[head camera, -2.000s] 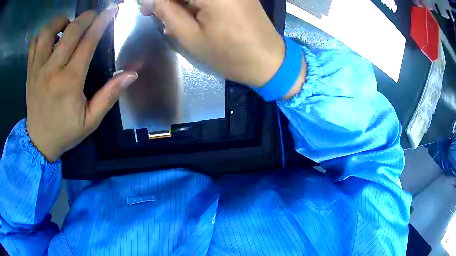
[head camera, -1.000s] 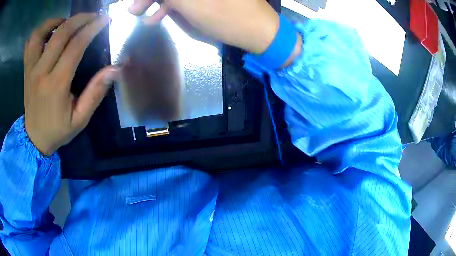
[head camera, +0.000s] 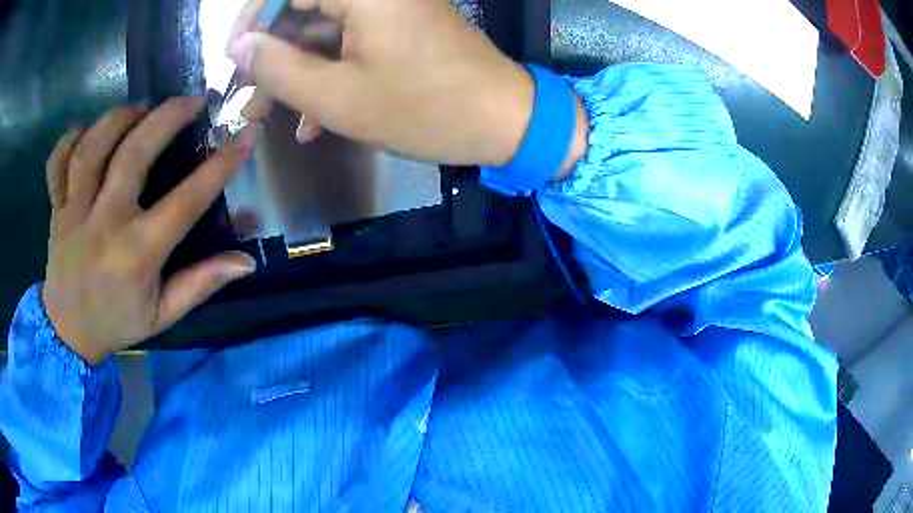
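Note:
An opened device with a large shiny silver rectangle (head camera: 405, 185) lies in a thick black frame (head camera: 400, 299) in front of me. A small gold strip (head camera: 309, 246) shows below the silver area. My right hand (head camera: 385, 80) is over the upper part of the silver area and grips a thin tool (head camera: 268, 14), its tip pointing down toward the silver area's left edge. My left hand (head camera: 140, 215) lies spread on the frame's left side, its index fingertip at the silver edge close to the tool tip. It holds nothing that I can see.
A long white sheet (head camera: 741, 45) lies to the upper right. Beyond it are a red box (head camera: 859, 32) and a long translucent strip (head camera: 873, 150). A blue wrist strap (head camera: 546, 130) is on my right wrist, with a thin cord hanging over the frame's right side.
My right hand has come down and left, and the tool now shows in it. My left hand has moved lower, with its index finger nearer the right hand. The view has shifted slightly.

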